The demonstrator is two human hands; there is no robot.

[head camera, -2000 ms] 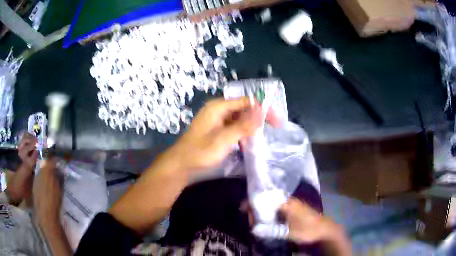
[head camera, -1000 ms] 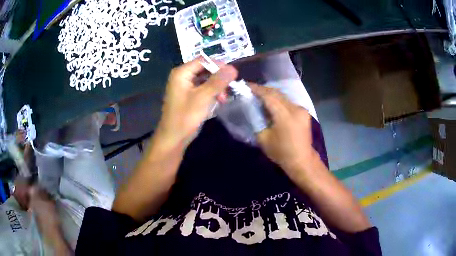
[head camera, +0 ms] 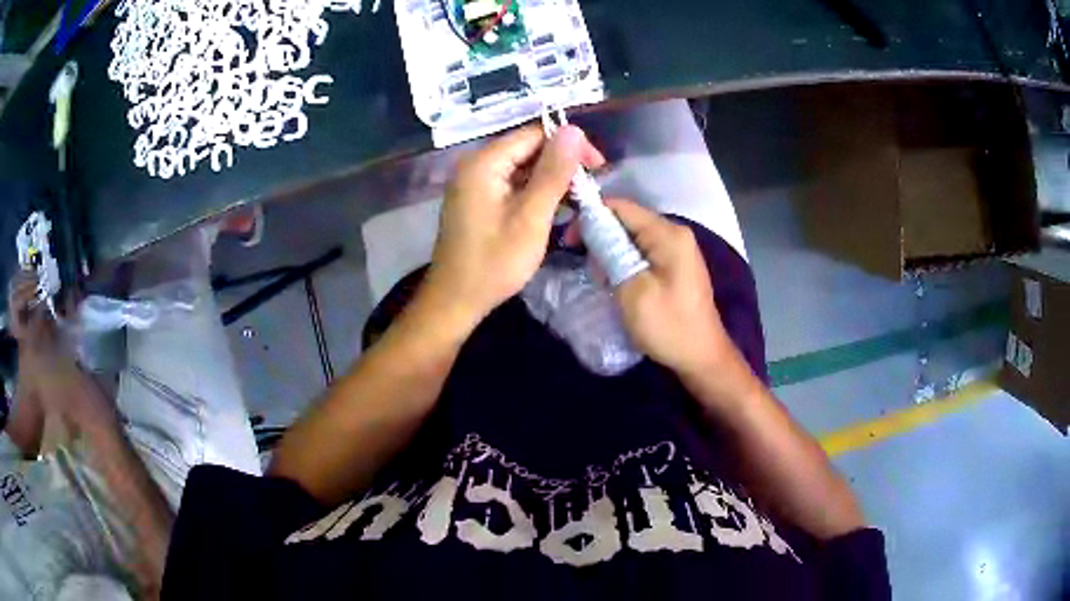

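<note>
A white housing (head camera: 505, 59) lies open at the bench edge, with a green circuit board (head camera: 495, 26), thin wires and a black rectangular module inside. My left hand (head camera: 499, 223) pinches the white power cord end (head camera: 553, 117) at the housing's near edge. My right hand (head camera: 675, 288) is closed around the cord just below, largely hidden by the fingers. A whitish ribbed finger wrap (head camera: 610, 241) covers one right-hand digit. A crinkled clear plastic bag (head camera: 587, 323) hangs below my hands over the lap.
A loose pile of white U-shaped clips (head camera: 223, 82) lies on the dark bench left of the housing. Another person's arm (head camera: 70, 399) is at far left, beside a small white unit (head camera: 39, 252). An open cardboard box (head camera: 868, 176) stands below the bench at right.
The view has shifted, so the housing and clips appear higher. My hands have brought the cord end up to the housing's near edge. The wrapped digit now points along the cord.
</note>
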